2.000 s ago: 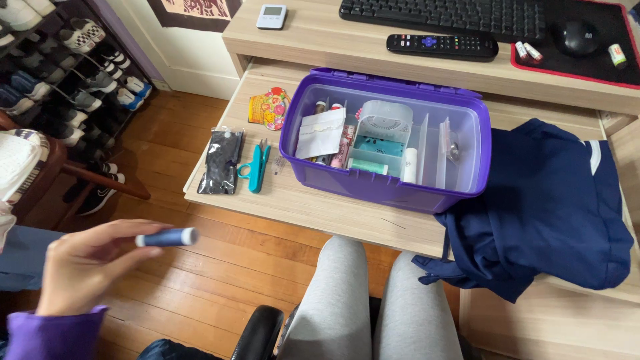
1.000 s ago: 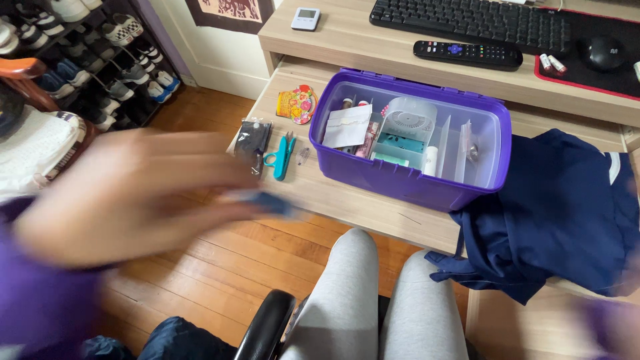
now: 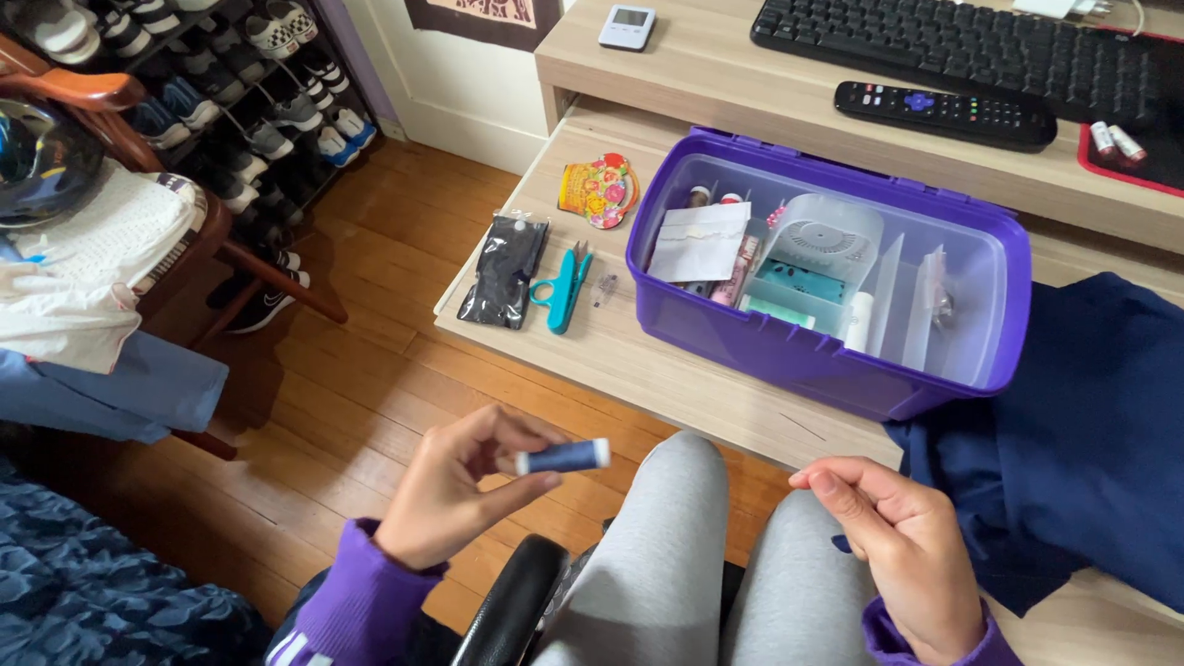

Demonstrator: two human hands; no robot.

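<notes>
My left hand (image 3: 472, 486) grips a spool of dark blue thread (image 3: 562, 457) by one end, above the floor left of my knees. Over my right knee is my right hand (image 3: 893, 536), thumb and forefinger pinched together; any thread between them is too fine to see. A purple sewing box (image 3: 740, 342), its top uncovered, holds spools, folded white paper (image 3: 700, 242) and clear dividers. Left of it lie teal thread snips (image 3: 561, 289), a black item in a clear packet (image 3: 504, 271) and a colorful floral needle book or card (image 3: 599, 191). A needle-like dark line (image 3: 802, 426) shows near the desk's front edge.
Dark blue fabric (image 3: 1091, 435) hangs over the desk's right side. Behind the box are a remote control (image 3: 945, 115), a keyboard (image 3: 925, 55) and a small digital timer (image 3: 627, 27). A black chair armrest (image 3: 513, 601) is beside my left leg. A wooden chair with clothes stands left.
My right hand has come into clear view over my knee, its fingertips pinched. My left hand, blurred in motion a second ago, is now lower, with the blue spool still in it.
</notes>
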